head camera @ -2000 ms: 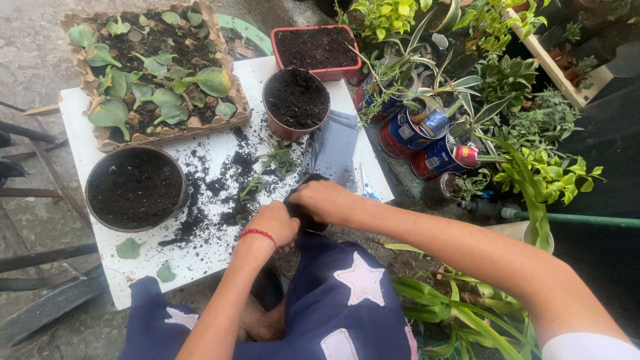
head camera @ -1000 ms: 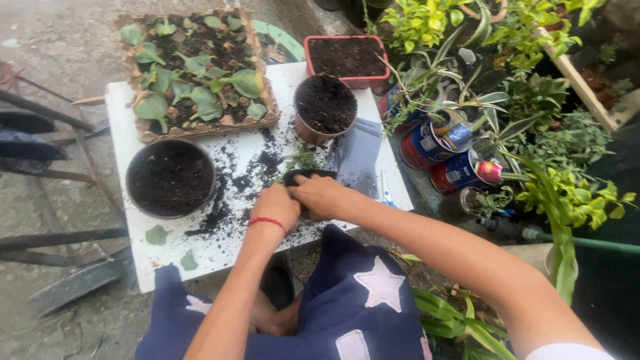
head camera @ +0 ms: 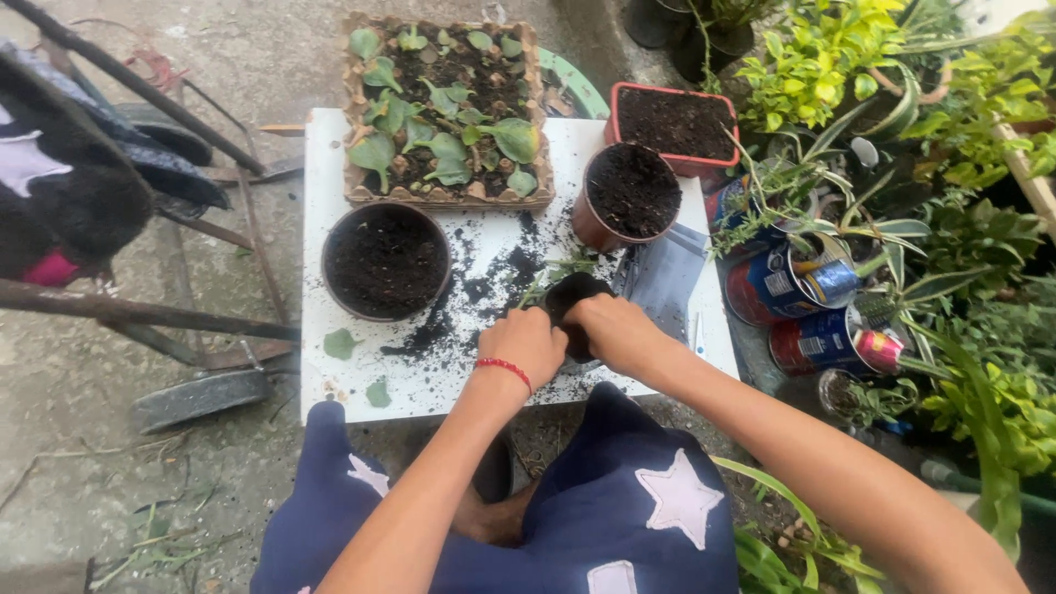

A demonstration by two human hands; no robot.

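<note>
Both hands meet over the front part of the white board. My right hand (head camera: 615,334) grips the rim of a small black plant pot or bag (head camera: 580,290). My left hand (head camera: 524,342) is closed against its left side; whether it pinches the black rim is hidden. A cut green sprig (head camera: 532,290) lies just beyond my left hand. Behind the hands stands a brown pot of soil (head camera: 631,194), and to the left a wide round pot of soil (head camera: 386,260). Spilled dark soil (head camera: 520,268) lies between them.
An egg-carton tray of seedlings (head camera: 445,198) and a red rectangular planter (head camera: 676,128) stand at the back. Loose leaves (head camera: 340,344) lie on the white board (head camera: 322,388). Planted cans (head camera: 763,289) line the right side. A metal frame (head camera: 148,309) is at the left.
The view has shifted left, showing more of the metal frame and a dark cloth with a star. The hands stay together at the black pot or bag, whose dark opening now shows more.
</note>
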